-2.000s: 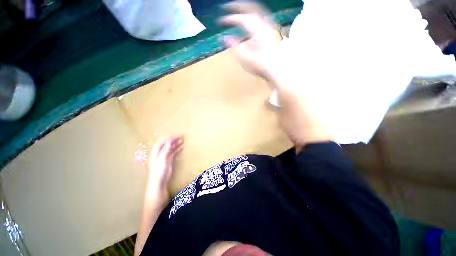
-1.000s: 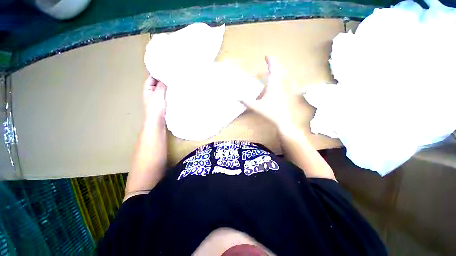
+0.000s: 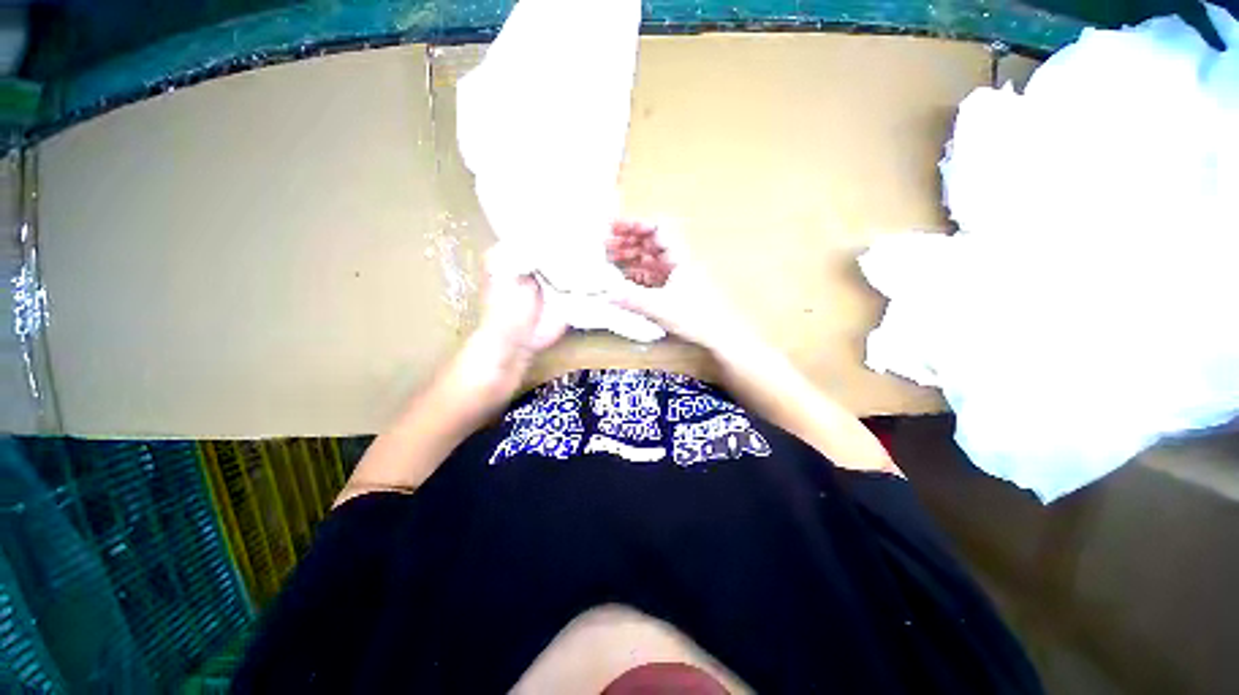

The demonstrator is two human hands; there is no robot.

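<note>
A white plastic bag [image 3: 550, 129] lies lengthwise from my hands toward the far bench edge, its surface washed out by glare. Its near end is between my two hands, close to my shirt. My left hand [image 3: 519, 306] grips the near end from the left side. My right hand [image 3: 659, 278] holds the near end from the right, palm partly up with curled fingers. A small white flap shows below the hands. Nothing can be made out inside the bag.
A large heap of white poly bags [image 3: 1087, 258] is at the right by a brown carton [image 3: 1155, 543]. Cardboard [image 3: 231, 245] covers the bench. The green conveyor rail [image 3: 815, 16] runs along the far edge. Green and yellow crates [image 3: 265, 502] stand at the lower left.
The bag has gone from crumpled and spread between my hands to stretched out away from me. My hands have come together at its near end. The view has shifted slightly.
</note>
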